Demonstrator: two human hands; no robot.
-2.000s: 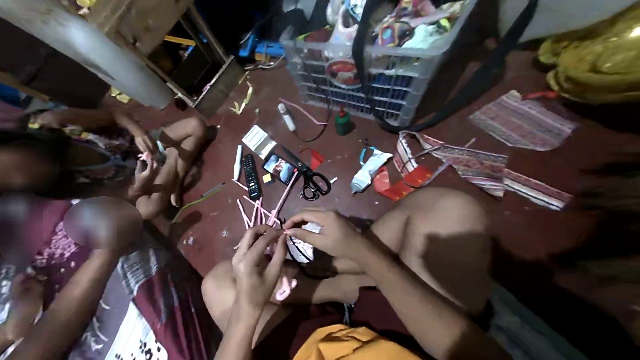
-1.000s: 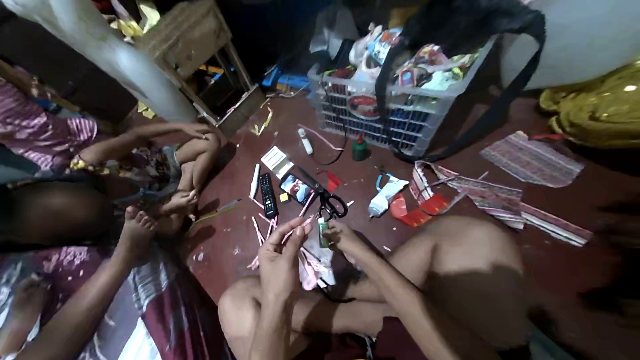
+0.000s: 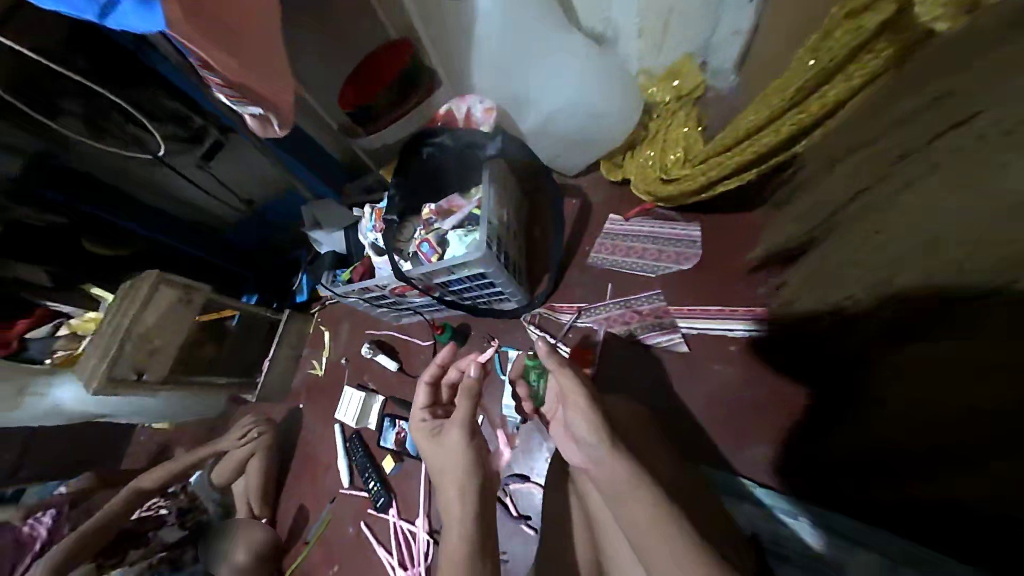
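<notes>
Between the thumb and fingertips of my left hand (image 3: pixel 452 412) is a small pink strip (image 3: pixel 488 350), held up near the middle of the view. My right hand (image 3: pixel 572 408), just to the right, grips a green lighter (image 3: pixel 535 379) upright. Below my hands, partly hidden by them, lie a clear plastic sheet and a dark looped item (image 3: pixel 522 502). Several pink strips (image 3: pixel 416 532) are on the floor left of my left forearm. A black remote control (image 3: pixel 370 472) and a phone with a lit screen (image 3: pixel 398 435) lie beside them.
A plastic basket (image 3: pixel 448 280) full of mixed items stands ahead, a black strap looped over it. Patterned fabric pieces (image 3: pixel 646 244) lie to its right, near gold sequined cloth (image 3: pixel 680 172). A wooden stool (image 3: pixel 176 336) is at left; another person's arm (image 3: pixel 152 480) and legs are at lower left.
My hands were together at first; now they are apart, and the lighter shows in my right hand. The view has turned and shifted considerably.
</notes>
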